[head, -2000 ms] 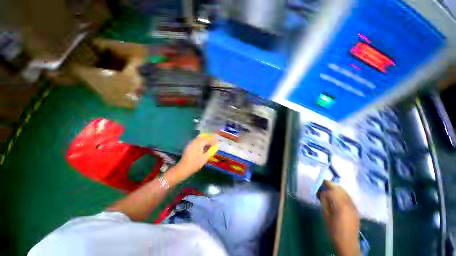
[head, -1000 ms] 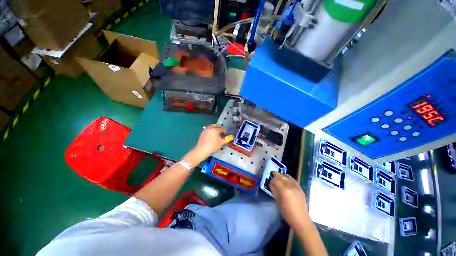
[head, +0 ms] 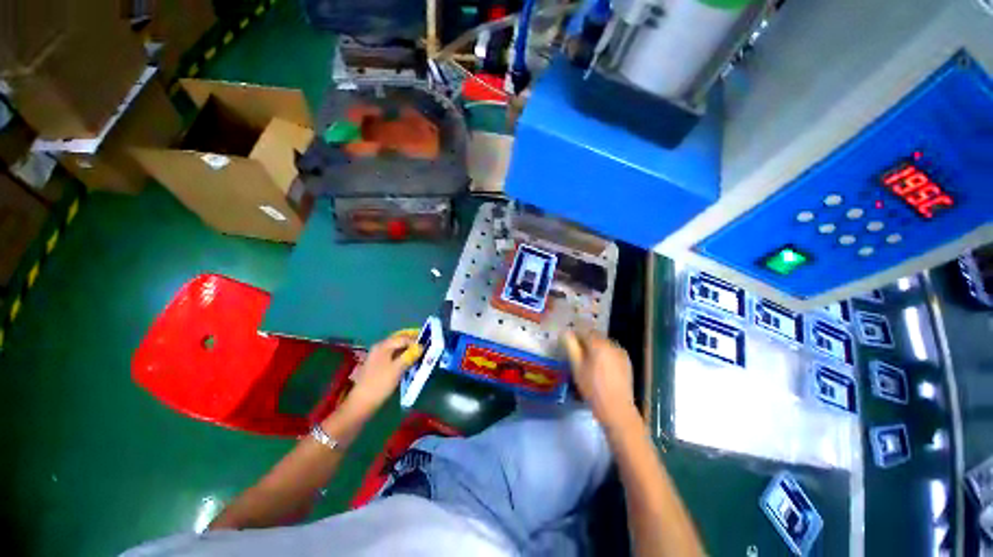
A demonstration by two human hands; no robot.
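Note:
My left hand (head: pixel 387 368) wears yellow finger cots and holds a panel (head: pixel 423 364), tilted on edge, at the front left of the press base plate (head: pixel 465 316). Another panel (head: pixel 529 277) lies on the orange-brown fixture (head: pixel 506 301) on the plate. My right hand (head: pixel 600 372) is at the plate's front right corner, slightly blurred; whether its fingers hold anything is unclear. The press base (head: pixel 507 369) shows its red label with yellow arrows.
The blue press housing (head: pixel 610 163) overhangs the plate's back. Panels lie in rows on a sheet (head: pixel 751 419) at right, with a loose panel (head: pixel 791 512) nearer. A red stool (head: pixel 207 343), open carton (head: pixel 234 174) and second machine (head: pixel 394 163) are at left.
My left hand has moved left and down from the fixture and now holds a panel. My right hand has moved up and left, and the panel it held is no longer in it.

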